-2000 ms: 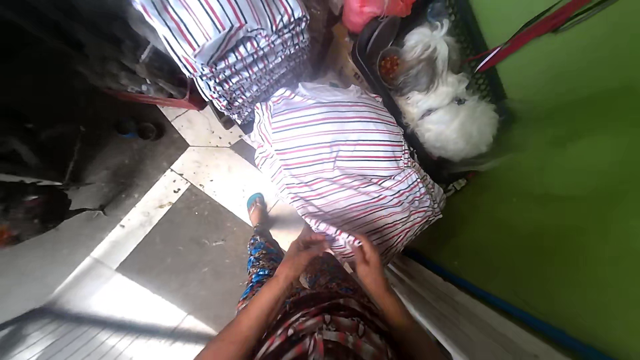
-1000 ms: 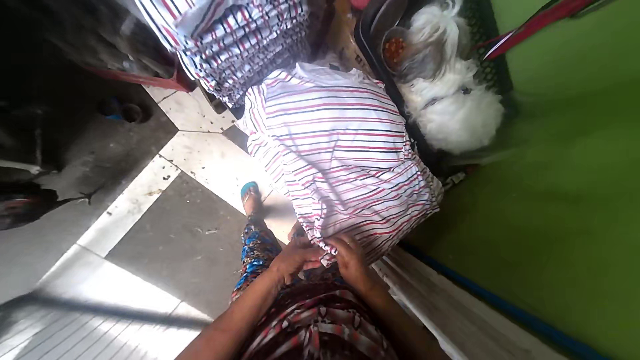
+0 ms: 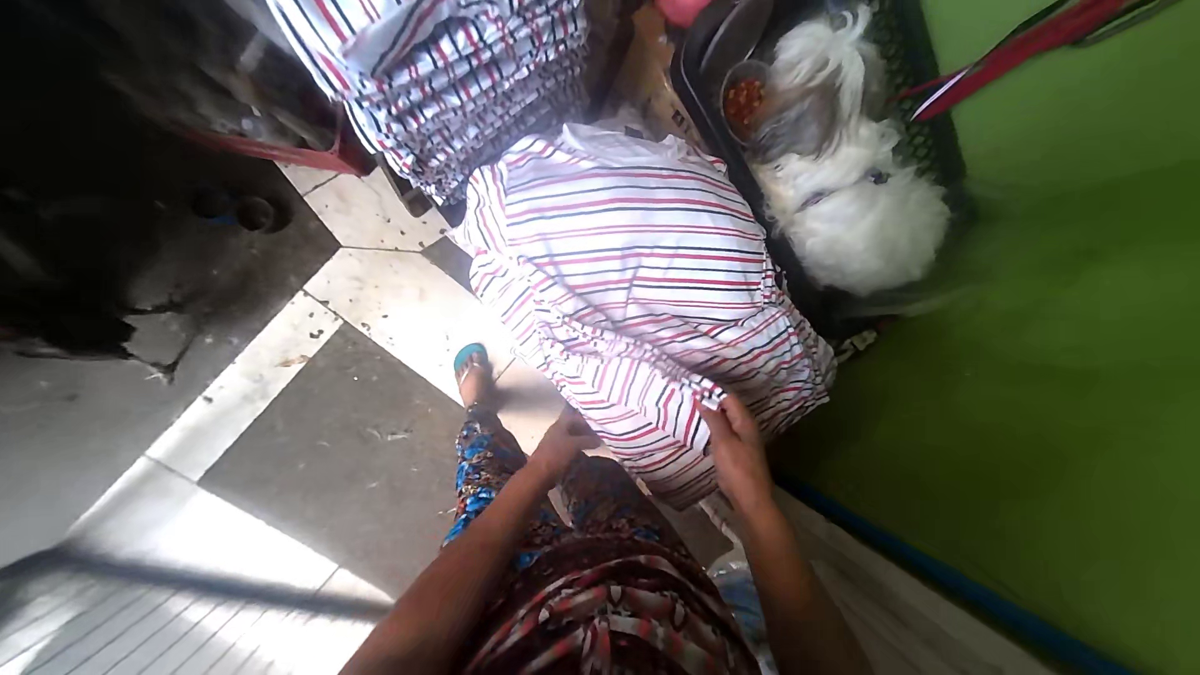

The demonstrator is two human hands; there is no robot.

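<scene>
A white garment with red and dark stripes (image 3: 637, 253) lies spread over a pile in front of me, its gathered edge running toward my body. My right hand (image 3: 736, 445) pinches that edge between thumb and fingers at the near right. My left hand (image 3: 565, 441) is at the near left border of the striped cloth, with its fingertips at or just under the fabric; whether it grips anything is unclear. Behind, at the upper left, rises a stack of folded garments (image 3: 469, 84) in the same striped fabric.
A black plastic crate (image 3: 727, 155) at the upper right holds white thread or fibre bundles (image 3: 858, 206) and a small cup of red-orange bits (image 3: 745, 101). A green wall (image 3: 1069, 375) borders the right. A red crate (image 3: 309, 155) stands at the left above the tiled floor (image 3: 375, 291).
My hands, close together at the cloth's near edge before, are now apart. The right one has moved up along the gathered edge, and a flap of the striped fabric lies more spread between them.
</scene>
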